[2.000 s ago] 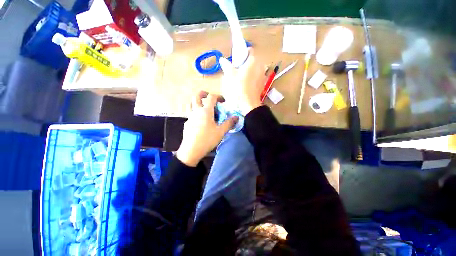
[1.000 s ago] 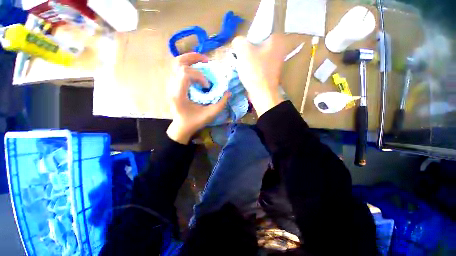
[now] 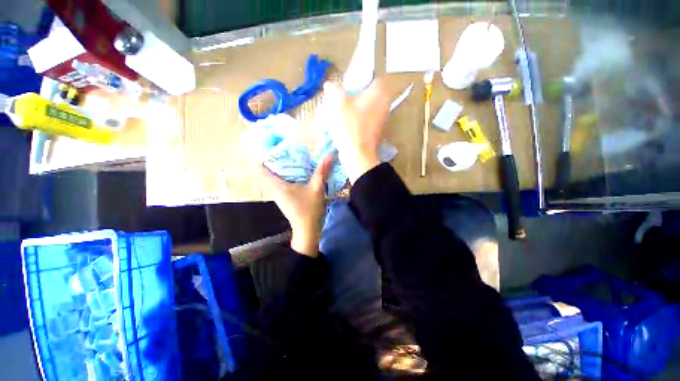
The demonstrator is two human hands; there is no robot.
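Observation:
My left hand (image 3: 302,205) holds a pale-blue moulded part (image 3: 289,160) low over the bench's front edge, thumb up on its right side. The part's upper end is washed out by glare. My right hand (image 3: 359,123) is blurred, just right of the part; whether it holds anything cannot be told. A long pale stem (image 3: 364,52) rises beyond the right hand, its wide lower end at the fingers. A blue loop with a tail (image 3: 261,102) lies behind the part. A slim pale blade (image 3: 401,97) lies right of my right hand.
On the cardboard-covered bench (image 3: 179,160) lie a thin stick (image 3: 426,134), white squares (image 3: 412,46), a white oval item (image 3: 474,53), a small yellow tool (image 3: 477,139) and a hammer (image 3: 504,123). A clear screen stands right. A parts crate (image 3: 142,298) is lower left, a yellow bottle (image 3: 63,119) far left.
Since a second ago, my left hand has moved down and the part's ring opening no longer faces the camera. My right hand has shifted slightly left and down. The view has shifted too.

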